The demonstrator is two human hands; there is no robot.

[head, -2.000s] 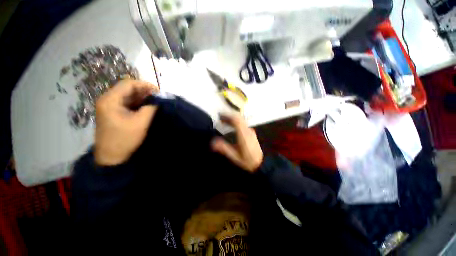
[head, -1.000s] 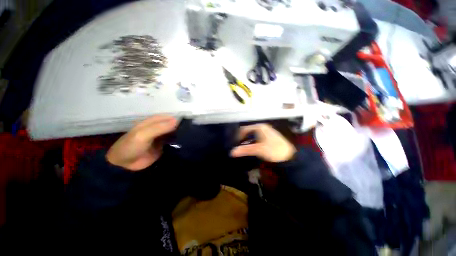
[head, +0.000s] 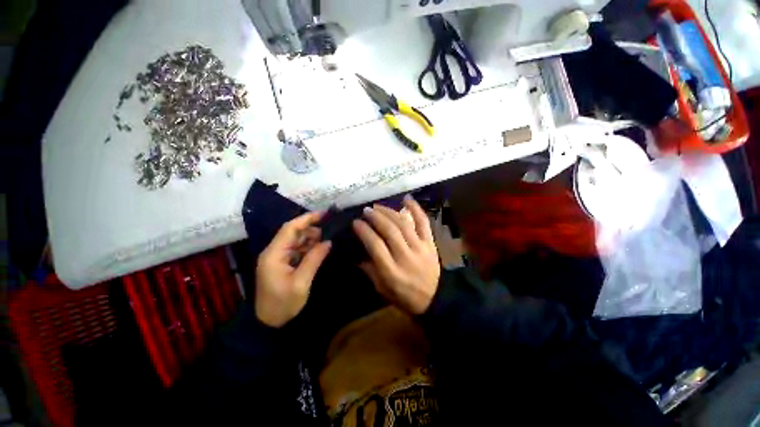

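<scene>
A dark garment piece point(head: 271, 208) lies over the table's front edge and hangs down to the lap, blending with the dark clothing. My left hand point(head: 289, 271) pinches it between thumb and fingers. My right hand point(head: 402, 254) is close beside, with its fingers bent over the same dark cloth. A dark strip or fold runs between the two hands. No metal piece can be made out at the fingertips.
A heap of small metal pieces point(head: 190, 113) lies on the table at left. Yellow-and-black pliers point(head: 395, 113) and dark-handled scissors point(head: 450, 67) lie below the sewing machine point(head: 492, 29). A red-orange tray point(head: 737, 125) is at right, above a hanging clear bag point(head: 654, 267). Red crates point(head: 187, 300) stand below.
The view has shifted and sharpened. My hands have come closer together on the cloth, and a corner of the cloth now lies over the table's edge beside my left hand.
</scene>
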